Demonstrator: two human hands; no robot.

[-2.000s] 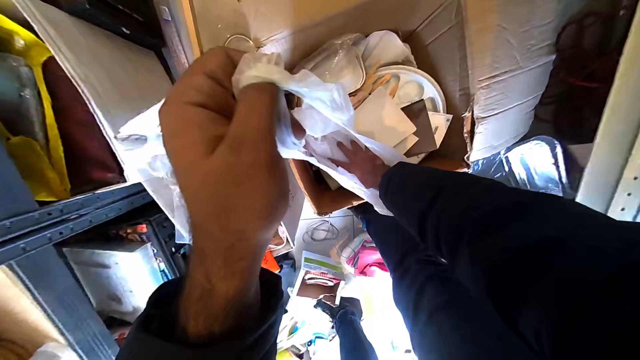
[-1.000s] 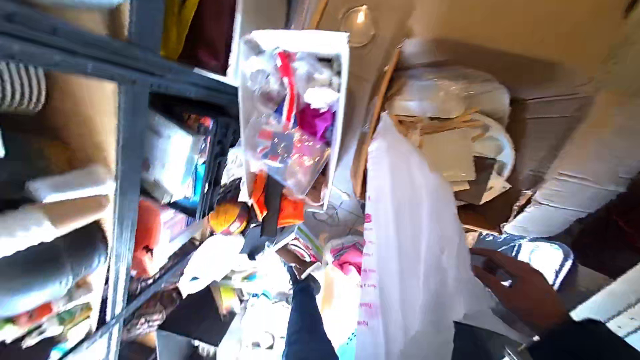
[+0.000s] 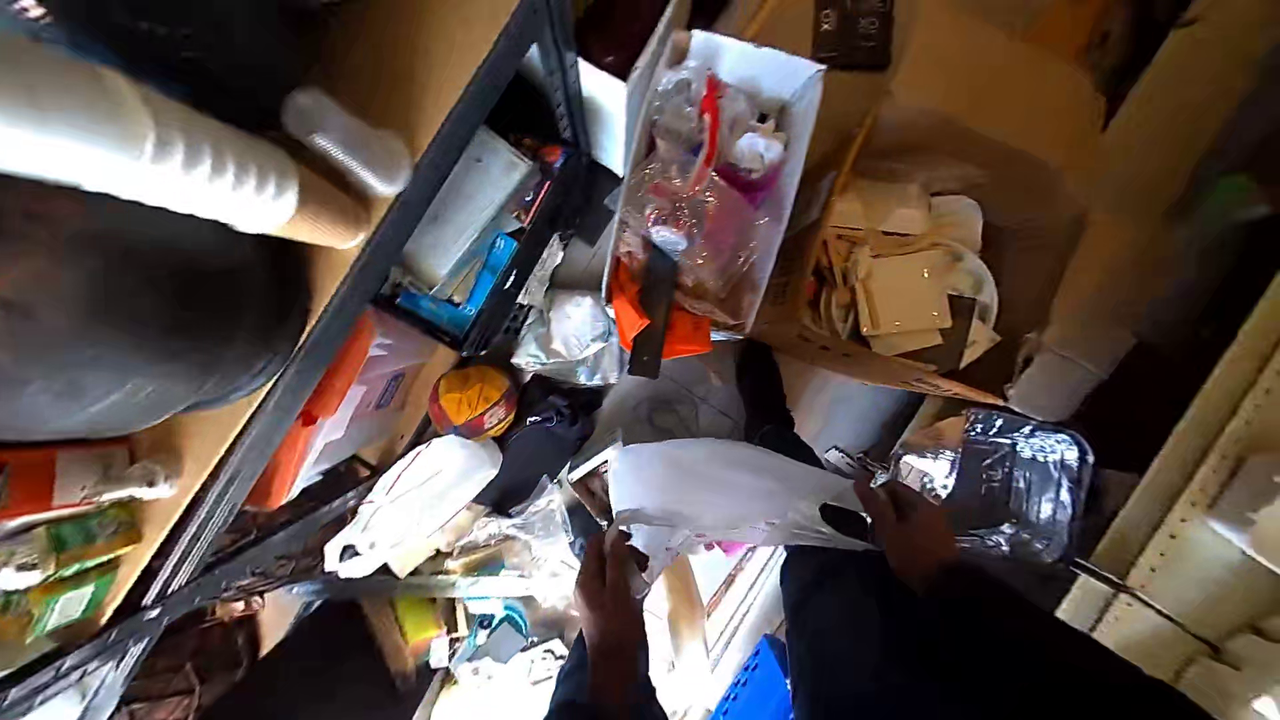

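Observation:
A white plastic bag is stretched sideways between my two hands at the lower middle of the head view. My left hand grips its lower left end, with fingertips pinched on the plastic. My right hand closes on its right end, near a small dark patch. Beyond the bag stands a white box of clear-wrapped items, with an orange piece at its near end. To its right, an open cardboard box holds cream-coloured flat pieces.
Metal-framed shelves with rolls and boxes run along the left. A yellow and red ball and another white bag lie below them. A shiny plastic-wrapped package sits beyond my right hand. A blue plastic crate is at the bottom.
The white bag hung lengthwise with my right hand beside it; now it spans sideways between both hands. The view has shifted, showing more of the left shelves.

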